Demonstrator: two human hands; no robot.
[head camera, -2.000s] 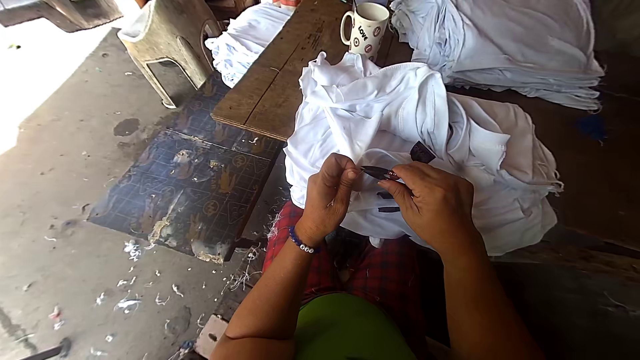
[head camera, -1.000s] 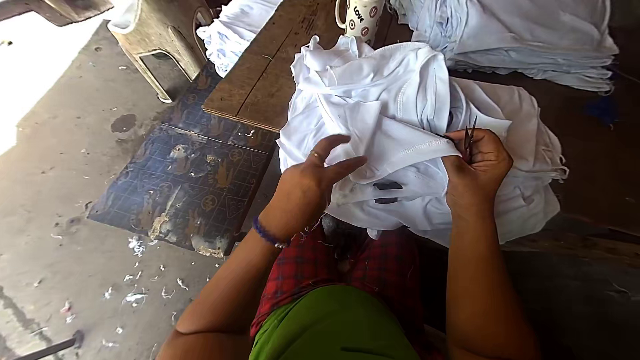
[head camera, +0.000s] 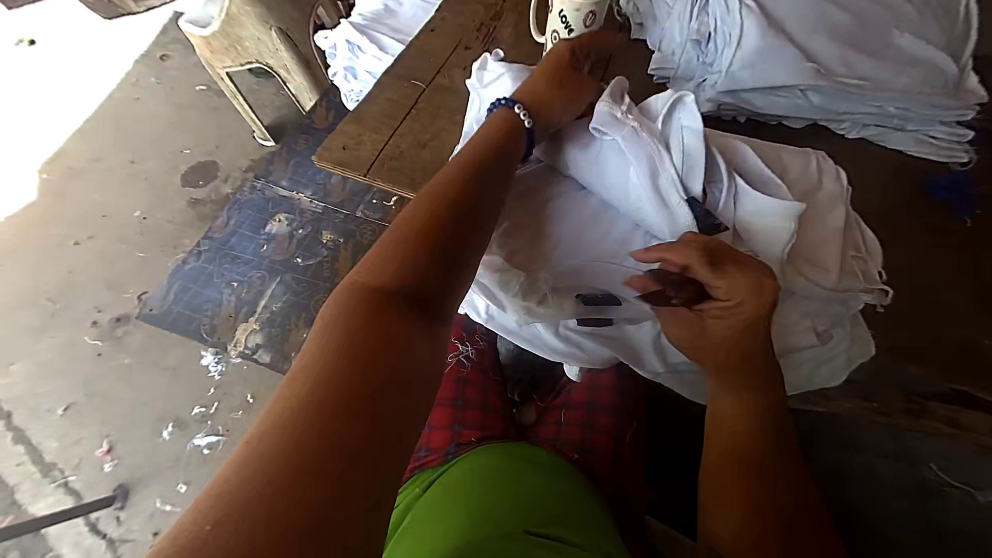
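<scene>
White knit garments (head camera: 573, 225) lie piled in front of me, with dark labels (head camera: 598, 310) showing near the front edge and another dark label (head camera: 705, 217) higher up on a raised fold. My left hand (head camera: 566, 81) reaches over the far left part of the pile, beside the mug; its fingers are blurred, and whether they grip cloth cannot be told. Low over the pile, my right hand (head camera: 713, 294) holds a small dark tool (head camera: 670, 288), which looks like thread snips, in its curled fingers. The tool's blades are blurred.
A mug (head camera: 573, 22) stands on the wooden table (head camera: 403, 108) behind the pile. A stack of white garments (head camera: 821, 70) is at the back right. More white cloth (head camera: 372, 46) and a worn plastic chair (head camera: 263, 54) are at left. Thread scraps (head camera: 209, 364) litter the floor.
My left hand has moved from the near part of the pile to its far side by the mug. My right hand no longer holds up the garment edge, and the cloth has shifted.
</scene>
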